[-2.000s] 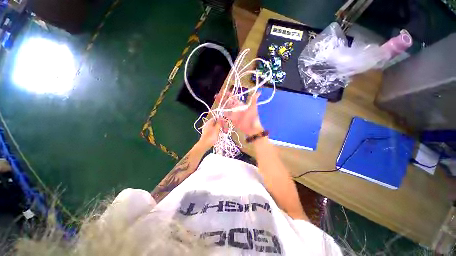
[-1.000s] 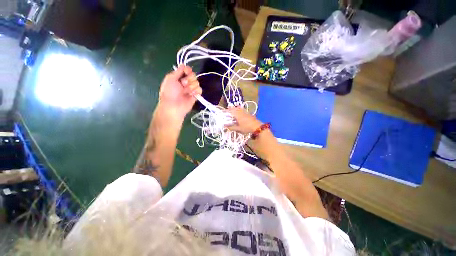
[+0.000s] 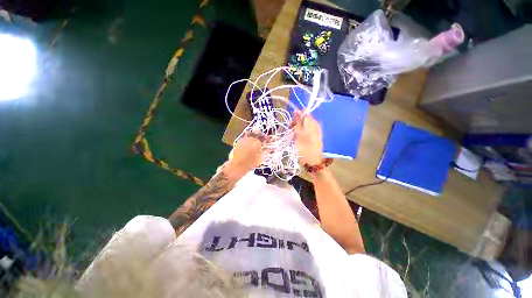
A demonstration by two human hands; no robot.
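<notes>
A tangled bundle of thin white cables (image 3: 282, 152) hangs in front of my body, with loops spreading up over the desk's left edge. My left hand (image 3: 249, 152) is closed on the lower left of the bundle. My right hand (image 3: 308, 138) holds cables at the bundle's right side, with a thicker white loop rising above it. A dark palm-sized device (image 3: 260, 107) shows behind the loops. The fingertips of both hands are partly hidden by cables.
The wooden desk (image 3: 367, 174) bears two blue folders (image 3: 344, 125), (image 3: 417, 157), a black tray (image 3: 341, 58) with circuit boards (image 3: 309, 55), a clear bag (image 3: 370, 55) and a dark cord. A pale case (image 3: 484, 87) stands at right. A black bin (image 3: 221, 73) is on the floor.
My left hand has come down from the raised loops to the lower bundle. My right hand has moved slightly right and up. The thick loops now lie toward the right.
</notes>
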